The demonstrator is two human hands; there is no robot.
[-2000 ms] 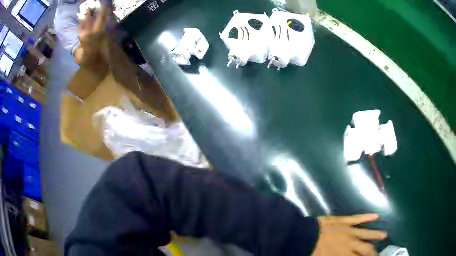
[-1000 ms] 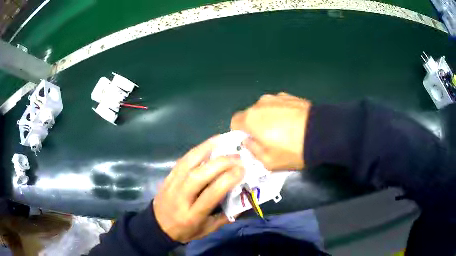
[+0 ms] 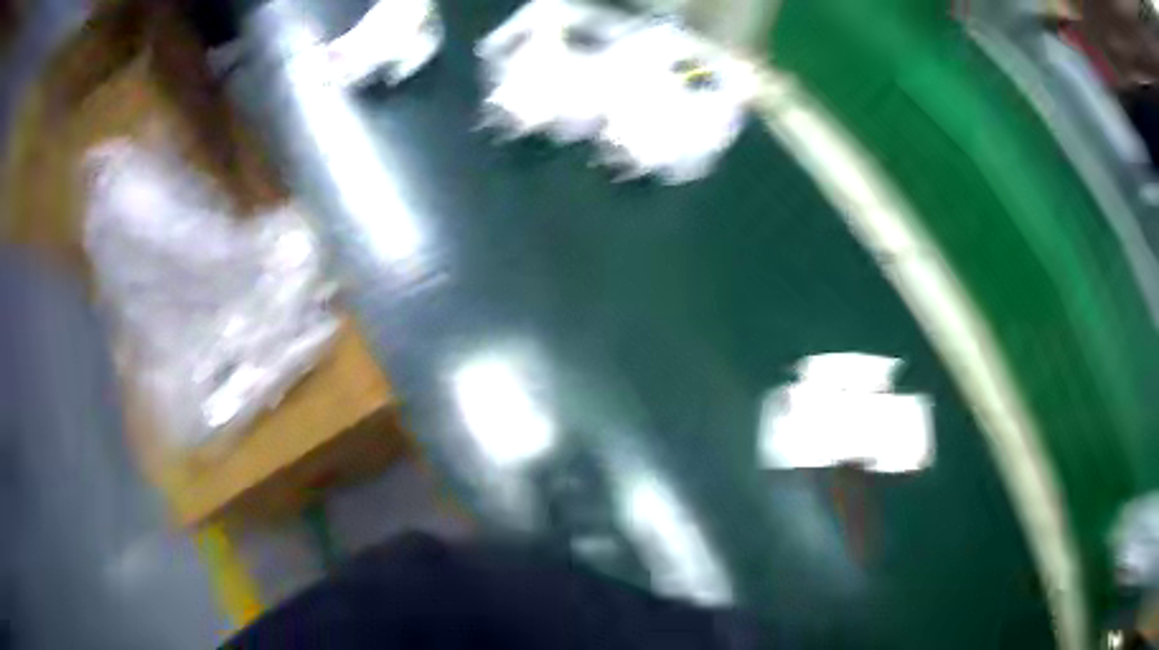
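Note:
The view is strongly blurred. A white inner module point(image 3: 848, 417) with a dark reddish wire lies on the dark green bench point(image 3: 661, 292) at the right. Two white housings point(image 3: 616, 89) stand side by side at the top of the bench, a yellow spot showing in one. Another white part point(image 3: 388, 41) lies to their left, near the bench edge. A dark sleeve crosses the bottom edge. Neither of my hands is visible, so what they hold cannot be seen.
A brown carton point(image 3: 286, 432) with a crumpled clear plastic bag point(image 3: 203, 286) is beside the bench at the left. A cream rail point(image 3: 909, 260) curves between the bench and the bright green belt point(image 3: 1017, 229). A blurred white object point(image 3: 1138, 540) is at the right edge.
The camera has swung left, bringing the carton and bag nearer into view. Both hands and the white housing they held a second ago have left the picture.

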